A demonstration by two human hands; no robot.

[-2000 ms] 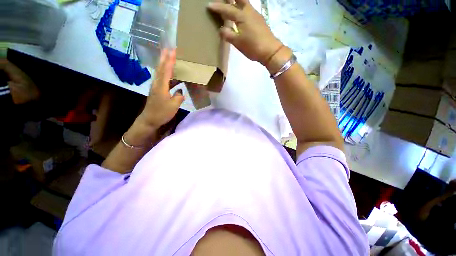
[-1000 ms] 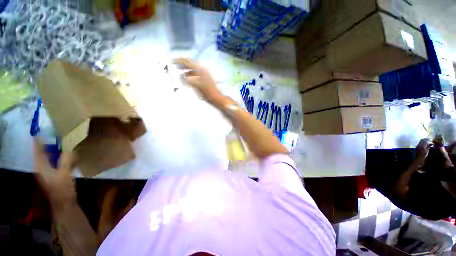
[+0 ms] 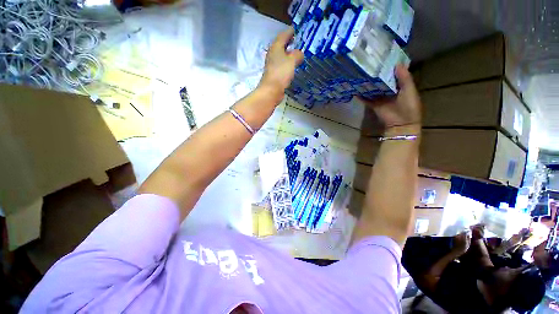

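My left hand (image 3: 282,64) and my right hand (image 3: 397,101) are at the two sides of a stack of filled retail boxes (image 3: 343,46), blue and white, at the back of the table. My left fingers touch the stack's left side; my right hand is at its right end. An open brown carton (image 3: 55,147) lies at the left with its flaps spread. Fanned retail boxes (image 3: 314,196) with blue edges lie nearer me, beside a barcode label sheet (image 3: 282,202).
A heap of white-grey coiled cables (image 3: 49,46) lies at the far left. Yellow paper (image 3: 132,101) and a narrow dark strip (image 3: 187,107) lie on the white table (image 3: 162,144). Closed brown cartons (image 3: 460,147) are stacked at right. Another person (image 3: 478,270) is at the lower right.
My left hand has left the open carton and my right hand has left the table's middle; both are now at the filled boxes. The view has shifted right.
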